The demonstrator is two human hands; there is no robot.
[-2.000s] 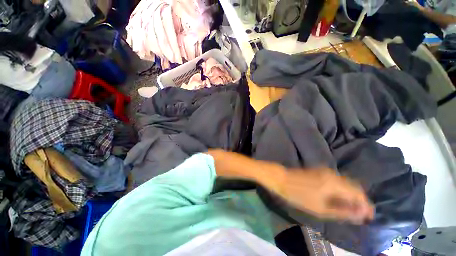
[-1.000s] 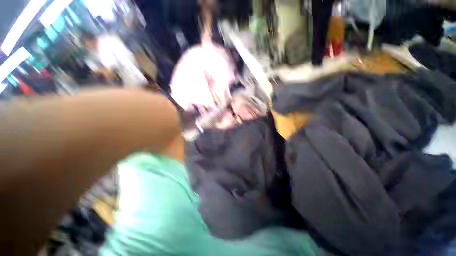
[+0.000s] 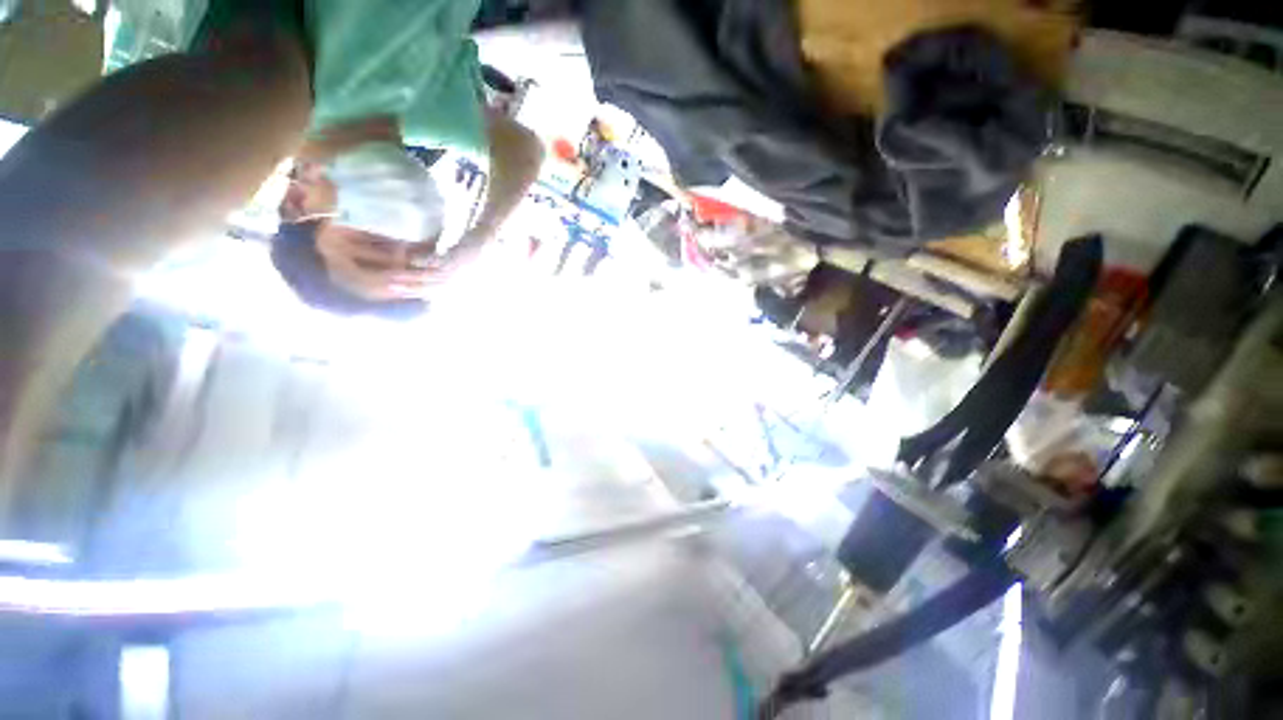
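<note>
The view is turned over and partly washed out by glare. Dark grey fabric hangs in folds at the top centre, with another bunched part to its right over a tan board. A large, blurred bare arm fills the upper left and runs out of the left edge. I cannot tell which arm it is. No hand shows clearly, and nothing is seen held.
A person in a green top and white face mask appears upside down at the upper left. A dark curved strap-like part and blurred machine parts stand at the right. Bright lights glare across the middle and lower left.
The camera has swung and turned over. The pink heap has left the view, the grey fabric now shows at the top, and a masked person and ceiling lights have appeared.
</note>
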